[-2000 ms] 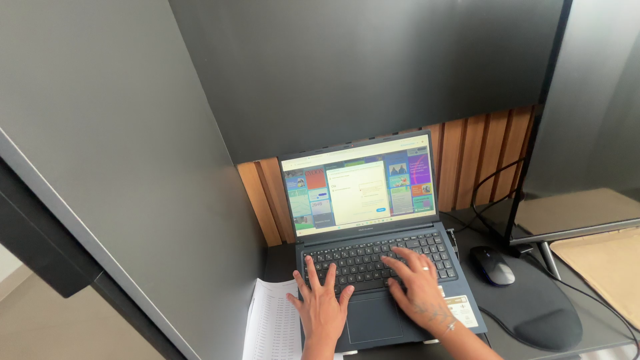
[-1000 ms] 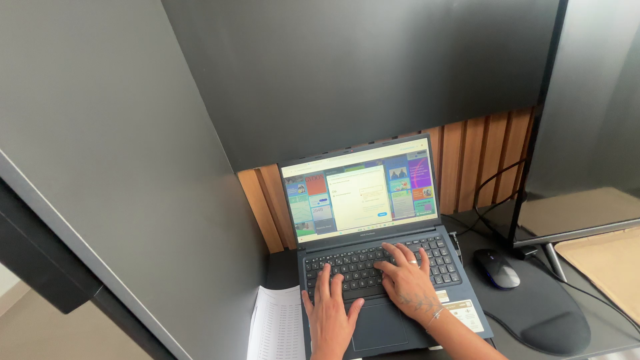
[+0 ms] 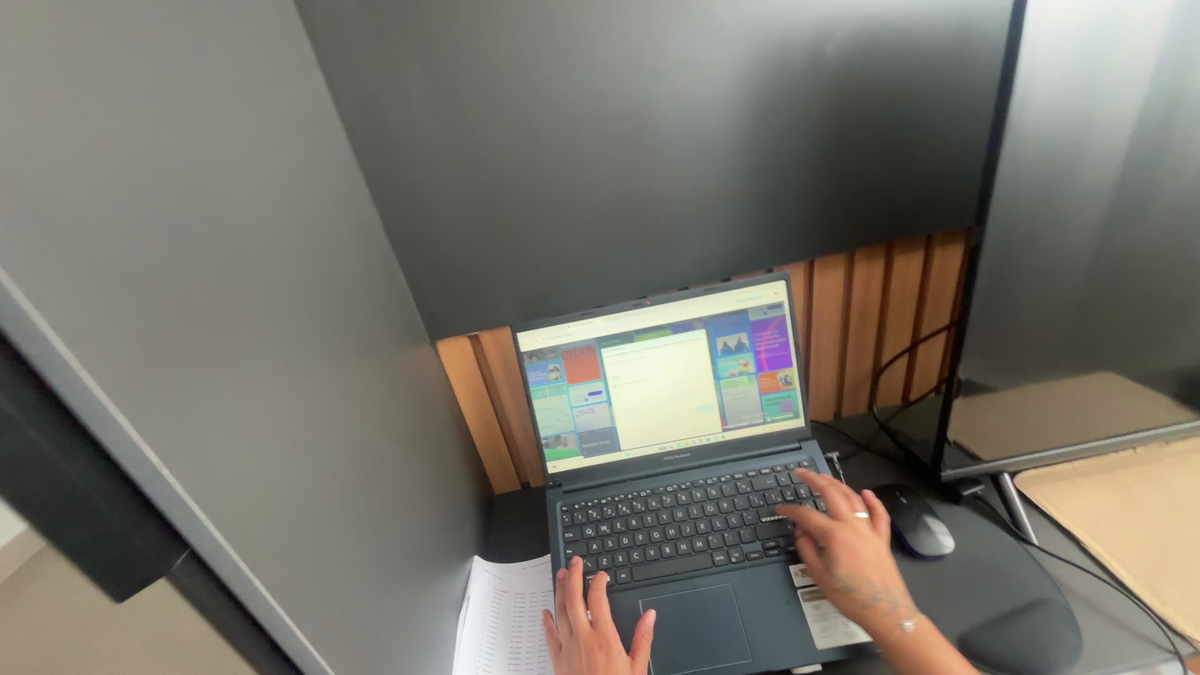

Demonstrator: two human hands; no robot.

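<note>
An ASUS laptop (image 3: 689,647) stands unfolded on the desk, its lit screen (image 3: 661,375) showing a pale window over colourful tiles. My left hand (image 3: 591,623) rests at the lower left of the keyboard (image 3: 675,527), fingertips by the bottom row of keys and thumb beside the touchpad (image 3: 696,628). Over the keyboard's right end is my right hand (image 3: 844,544), fingers spread on or just above the keys there; it wears a ring and a bracelet. Neither hand grasps anything. Whether any key is pressed cannot be told.
Right of the laptop, a black wireless mouse (image 3: 914,521) sits on a dark mouse pad with wrist rest (image 3: 1022,633). Printed sheets (image 3: 506,614) lie at its left. A large monitor (image 3: 1078,281), black cables (image 3: 1097,562) and a tan mat (image 3: 1125,525) are farther right. A grey panel (image 3: 375,375) borders the left.
My right hand has shifted right and up towards the keyboard's right end. My left hand has drawn back from the upper keys to the lower left edge. The laptop stays in place.
</note>
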